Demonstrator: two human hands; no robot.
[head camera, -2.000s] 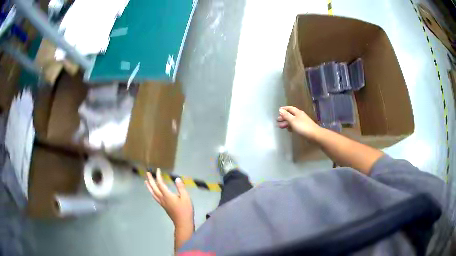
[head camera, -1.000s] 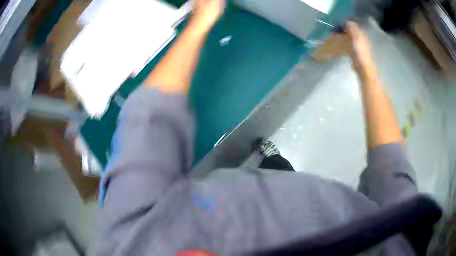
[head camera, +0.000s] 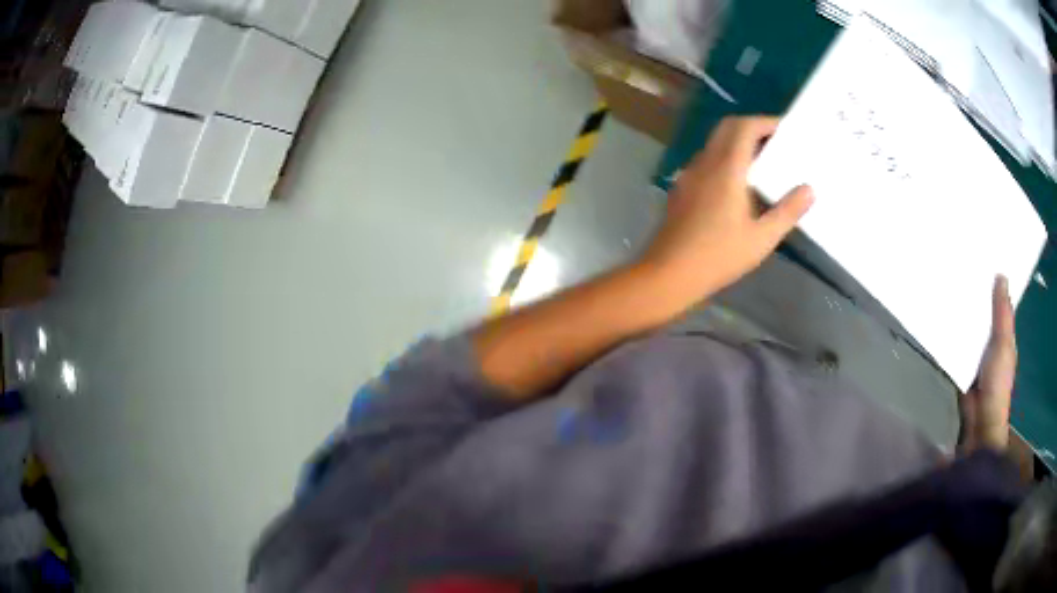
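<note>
A white camera box (head camera: 898, 191), or several side by side, shows a broad white face with small dark characters. It is held between my two hands in front of me on the right. My left hand (head camera: 736, 203) grips its left end, thumb on the near edge. My right hand (head camera: 993, 365) is at its right end, fingers upright along the side, partly cut by my sleeve. The box is over the near edge of the green-topped table (head camera: 748, 58); whether it touches the table cannot be told.
A box stack (head camera: 209, 110) of white boxes stands on the floor at the upper left. Yellow and black floor tape (head camera: 545, 214) runs across the middle. A brown carton (head camera: 638, 93) stands beside the table. White papers (head camera: 985, 58) lie on the table.
My view has turned left, bringing the box stack into sight. My hands, earlier reaching over the table, now hold the white box between them, nearer my body.
</note>
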